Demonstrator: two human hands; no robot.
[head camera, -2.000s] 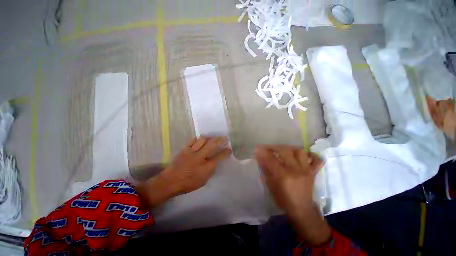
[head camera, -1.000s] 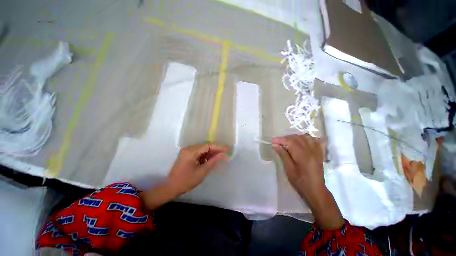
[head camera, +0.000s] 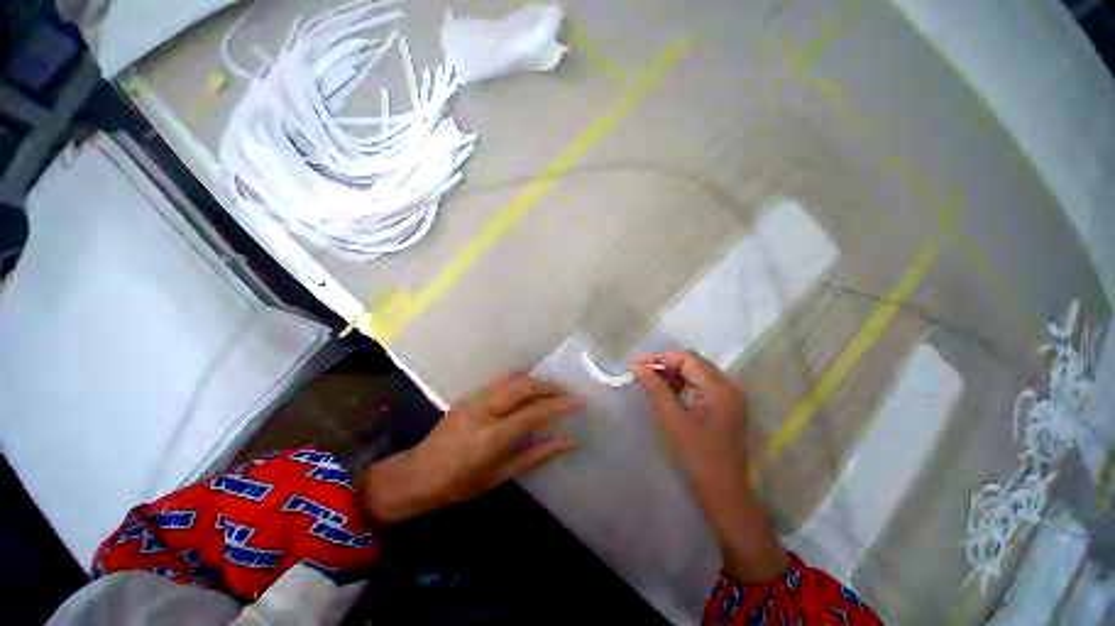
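Observation:
A white garment panel (head camera: 636, 471) lies flat, with two long straps pointing up and to the right. My right hand (head camera: 691, 410) pinches one end of a short white strip (head camera: 605, 374) between thumb and fingers. The strip curves over the panel near the base of the left strap. My left hand (head camera: 483, 438) is over the panel's left edge, palm down with fingers apart and slightly blurred. I see nothing held in it.
A bundle of long white strips (head camera: 330, 153) with a crumpled white cloth (head camera: 504, 42) lies at upper left. A stack of white panels (head camera: 116, 330) is beside the table at left. Curly short strips (head camera: 1033, 452) lie at right. Yellow tape lines (head camera: 550, 184) cross the table.
The view has swung left, bringing the long bundle and side stack into view. My hands have moved from the inner neckline to the panel's left part. The strip now shows clearly in my right hand.

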